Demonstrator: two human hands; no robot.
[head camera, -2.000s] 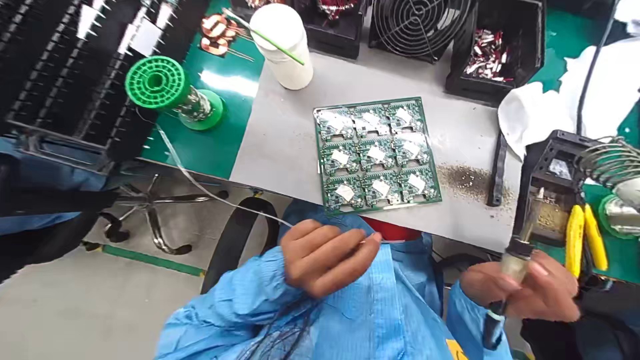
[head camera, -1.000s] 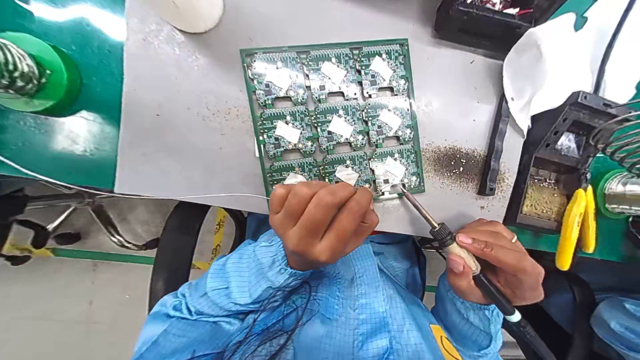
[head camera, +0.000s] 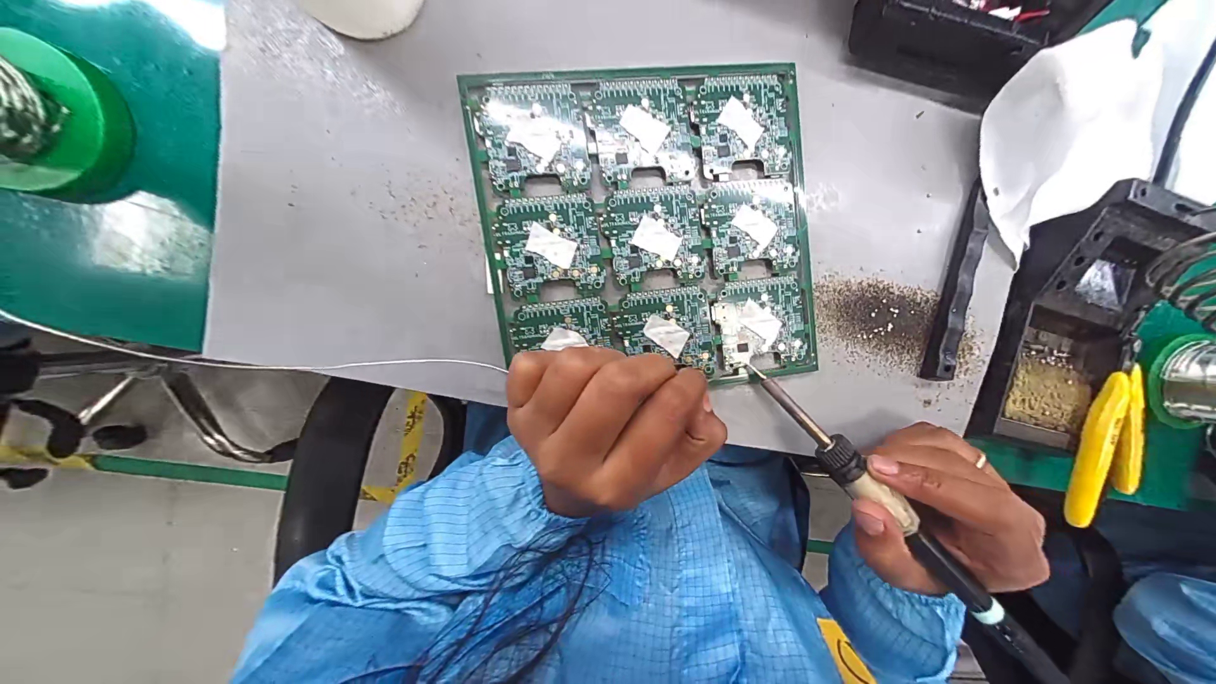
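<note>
A green panel of circuit boards (head camera: 655, 237), several small boards with white patches on them, lies on the grey mat. My right hand (head camera: 950, 508) holds a soldering iron (head camera: 879, 494) like a pen, and its tip meets the lower right board near that board's bottom edge. Over the panel's lower edge is my left hand (head camera: 608, 427), its fingers curled around solder wire (head camera: 408, 362) that runs in from the left. The wire's end is hidden behind the fingers.
At the left stands a green spool (head camera: 66, 123). Right of the panel are dark debris (head camera: 883, 318), a black bar (head camera: 955, 285), a soldering iron stand (head camera: 1045, 351), yellow-handled pliers (head camera: 1102, 446) and a white cloth (head camera: 1054, 123). A black bin (head camera: 921, 47) sits at the upper right.
The iron, beside the stand two seconds ago, has moved left to the lower right board. My left hand has come to the panel's lower edge. The view has moved closer.
</note>
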